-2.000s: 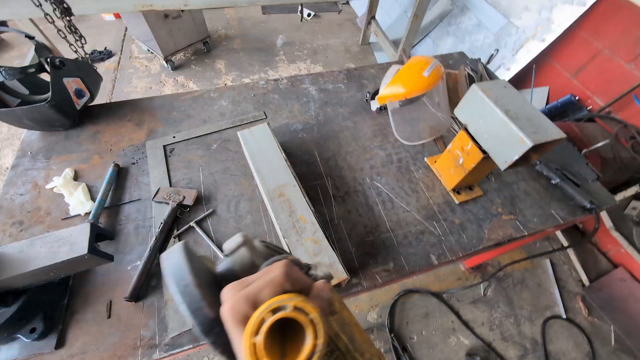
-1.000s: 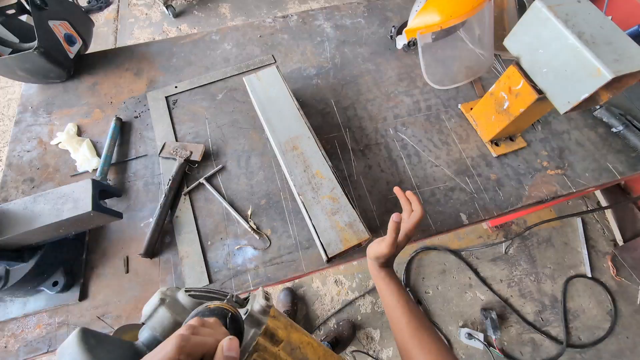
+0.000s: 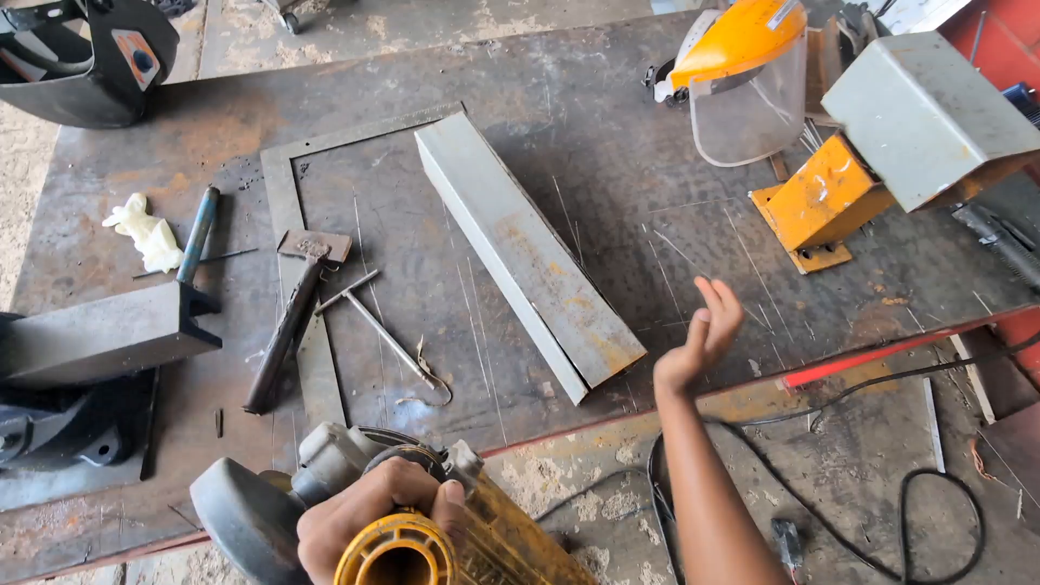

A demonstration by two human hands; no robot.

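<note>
My left hand (image 3: 382, 512) grips a yellow angle grinder (image 3: 512, 520) with a grey disc guard, low at the near edge of the steel table. My right hand (image 3: 700, 337) is raised with fingers apart and holds nothing, right of the near end of a grey metal channel (image 3: 528, 252) that lies diagonally on the table. To the left are a steel square (image 3: 284, 187), partly under the channel, a hammer (image 3: 292, 325) lying across it and a thin T-shaped metal rod (image 3: 382, 329).
A bench vise (image 3: 97, 333) and pale glove (image 3: 146, 231) are at left, a welding helmet (image 3: 89, 65) at upper left. An orange face shield (image 3: 739, 73) and a grey box section (image 3: 934, 114) on an orange bracket (image 3: 829, 195) stand right. A black cable (image 3: 812, 398) loops across the floor.
The grinder was over the near table edge two seconds ago and is now lower in view. My right hand came into view by one second ago, and has since stayed near the channel's end.
</note>
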